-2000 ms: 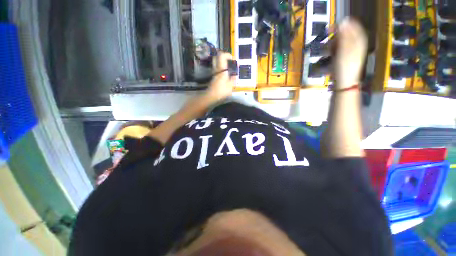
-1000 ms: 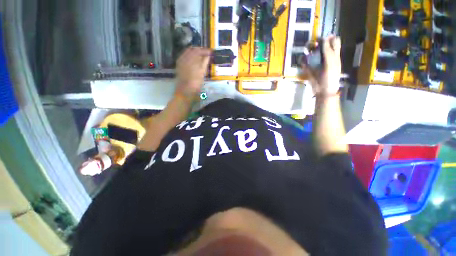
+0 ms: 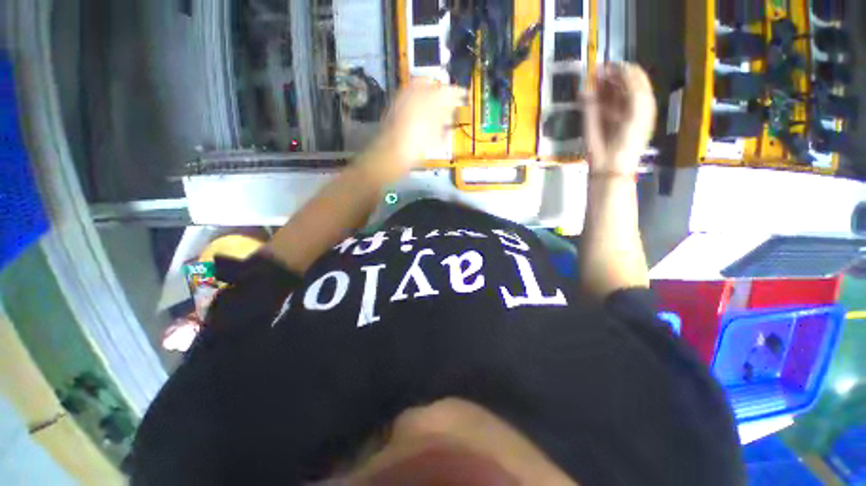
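Observation:
A yellow-orange test tray (image 3: 527, 85) lies in front of me, with white-edged, black-centred sockets (image 3: 568, 45) along both sides. Black adapters and cables (image 3: 462, 52) lie tangled along its middle, around a green connector board (image 3: 494, 112). My left hand (image 3: 423, 119) is over the near end of the left socket row, fingers pointing towards the tray's middle; what lies under it is hidden. My right hand (image 3: 622, 114) is blurred at the tray's right edge, fingers bent, with a dark area between them; I cannot tell if it holds anything.
A second yellow tray (image 3: 707, 95) with black adapters stands at the right. A conveyor frame (image 3: 218, 76) with a small red light is at the left. A white ledge (image 3: 256, 197) runs along the near edge. A round stool (image 3: 233, 249), red bin (image 3: 684, 308) and blue bin (image 3: 760, 356) are nearer me.
My left hand has moved right, over the near left socket where a black adapter showed. My right hand has stayed near the tray's right edge and is blurred. The view has shifted slightly.

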